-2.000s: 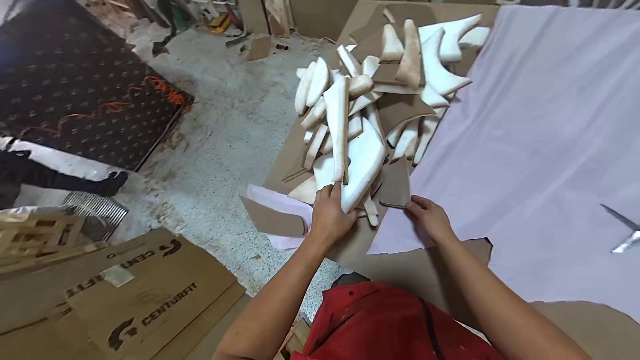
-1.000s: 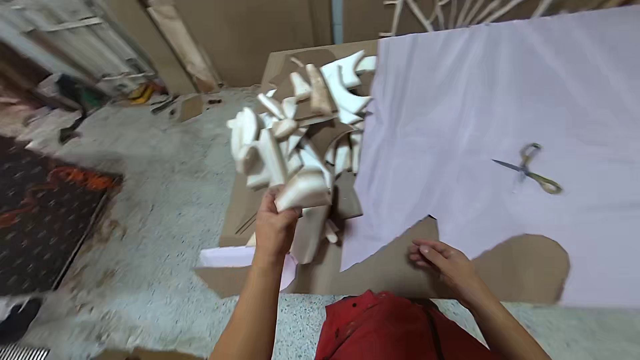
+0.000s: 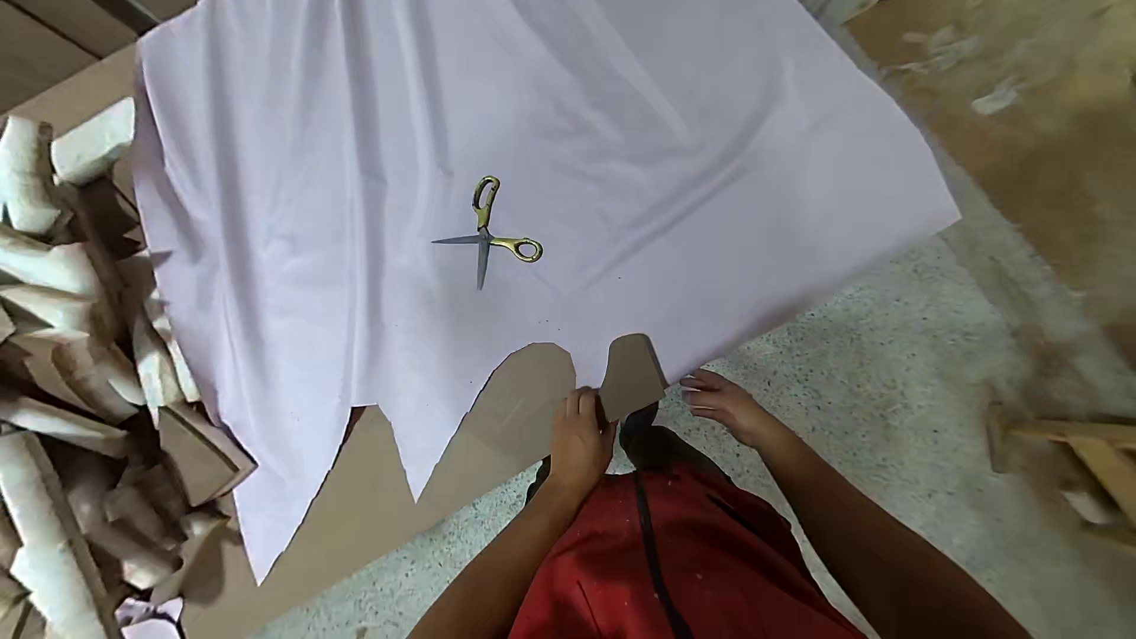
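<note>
My left hand (image 3: 583, 437) grips the lower left edge of a small brown board piece (image 3: 632, 373), which lies over the front edge of a pale lilac cloth (image 3: 692, 195). Just right of the piece, my right hand (image 3: 721, 404) is by the cloth's front edge with its fingers apart and nothing visibly held. Scissors with yellow-green handles (image 3: 485, 238) rest on the cloth with their blades spread, further from me than both hands. The cloth's near edge has curved cut-outs, where the brown board of the table top (image 3: 524, 390) shows.
A heap of white, padded curved pieces (image 3: 53, 524) and brown board pieces covers the table's left side. Speckled floor (image 3: 852, 355) shows in front and to the right. Part of a wooden frame (image 3: 1078, 435) stands at the far right.
The view has swung right. My left hand has left the heap, where it held a white padded piece a second ago, and now holds a brown board piece at the cloth's edge.
</note>
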